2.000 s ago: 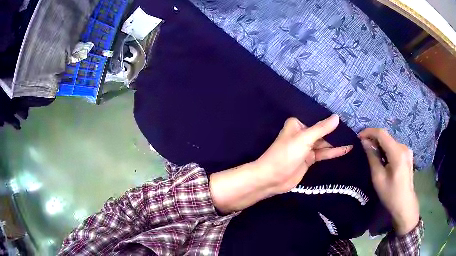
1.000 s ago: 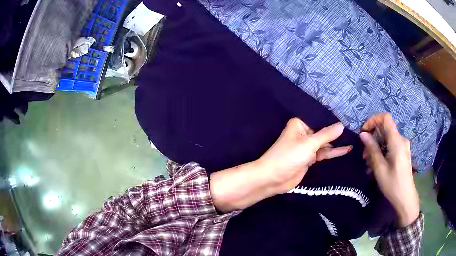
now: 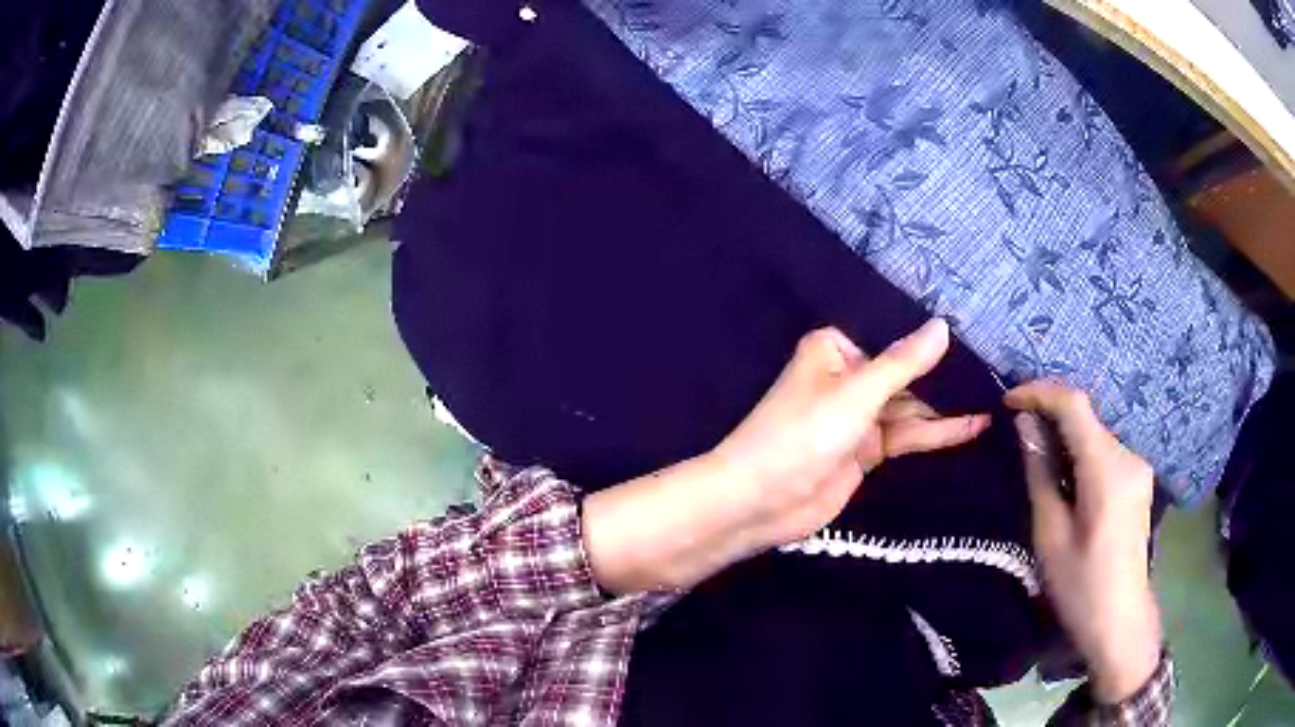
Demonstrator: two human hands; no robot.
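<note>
The dark navy cloth (image 3: 611,270) lies draped towards me, joined along a slanting seam to the blue-grey leaf-patterned lining (image 3: 980,185). My left hand (image 3: 810,447) pinches the dark cloth at the seam, thumb on top near the lining, other fingers partly under or behind. My right hand (image 3: 1086,526) is at the same seam just to the right, thumb and forefinger together on a tiny thin needle (image 3: 1003,382), whose bright tip shows at the seam line. A row of white stitches (image 3: 923,548) crosses the dark cloth below my hands. Thread cannot be made out.
At the upper left are a blue plastic basket (image 3: 235,199), grey cloth (image 3: 128,128) over it, a white paper (image 3: 408,50) and a round grey-white thing (image 3: 372,149). A pale curved table edge (image 3: 1193,64) is at the upper right. Green floor (image 3: 256,412) shows left.
My right hand moved up off the seam a little and has come back down to it, with the needle now showing. My left hand stays at the seam, shifted slightly left.
</note>
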